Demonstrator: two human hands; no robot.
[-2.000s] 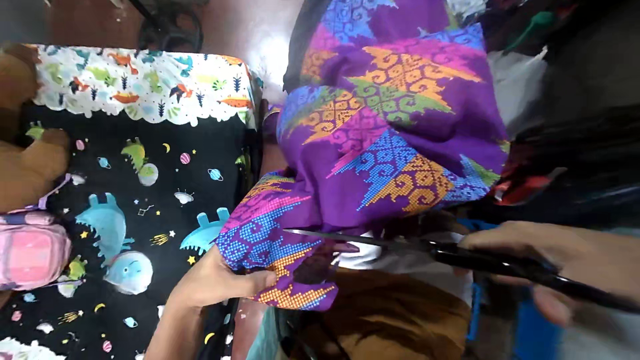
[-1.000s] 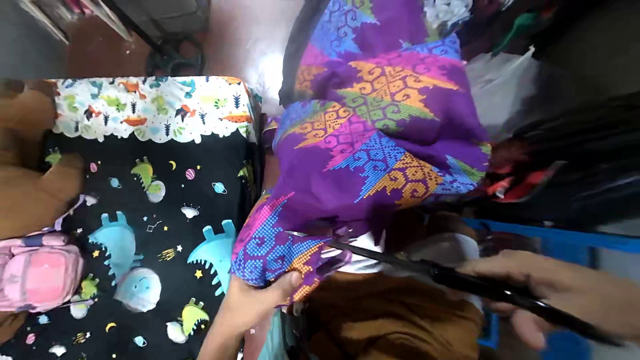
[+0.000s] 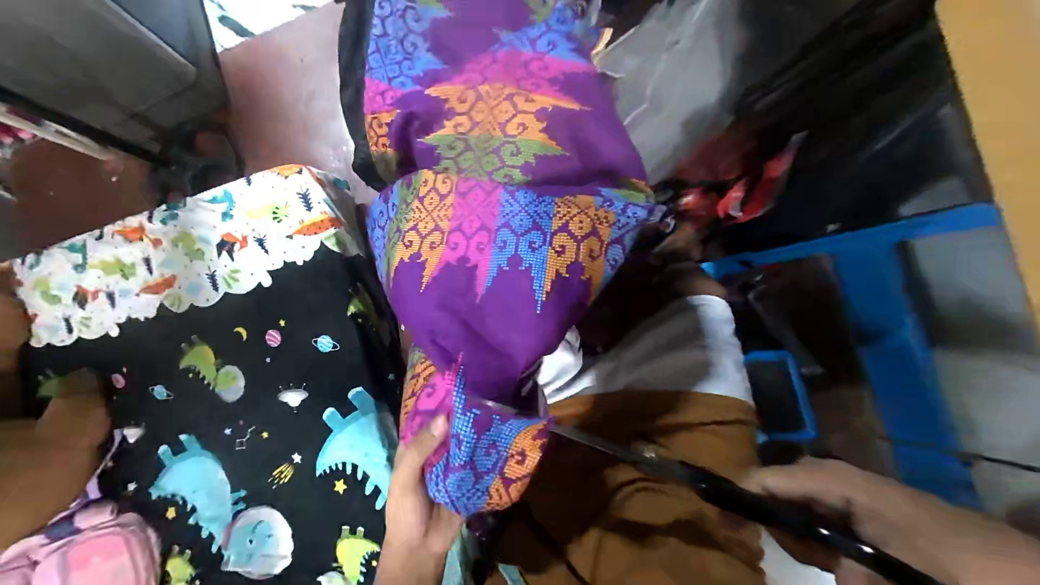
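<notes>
A purple fabric with blue, orange, pink and green motifs point(image 3: 520, 325) runs from the top of the view down to the lower middle. My left hand point(image 3: 422, 487) grips its lower end, thumb on top and fingers underneath. In my right hand point(image 3: 853, 512), at the lower right, are black-handled scissors point(image 3: 650, 463), their blades pointing left into the fabric just above my left hand. The blade tips are partly hidden by the cloth, and blur hides how far apart the blades are.
To the left lies a black dinosaur-print cloth point(image 3: 268, 406) with a white patterned border, a pink bag point(image 3: 89, 548) on it. Another person's arm point(image 3: 49, 463) is at the left edge. A blue frame point(image 3: 894, 325) stands at right. Brown cloth point(image 3: 650, 520) is below the scissors.
The view has shifted noticeably. The purple fabric now hangs in a longer, folded drape above my left hand. Both hands keep their holds on the cloth and scissors.
</notes>
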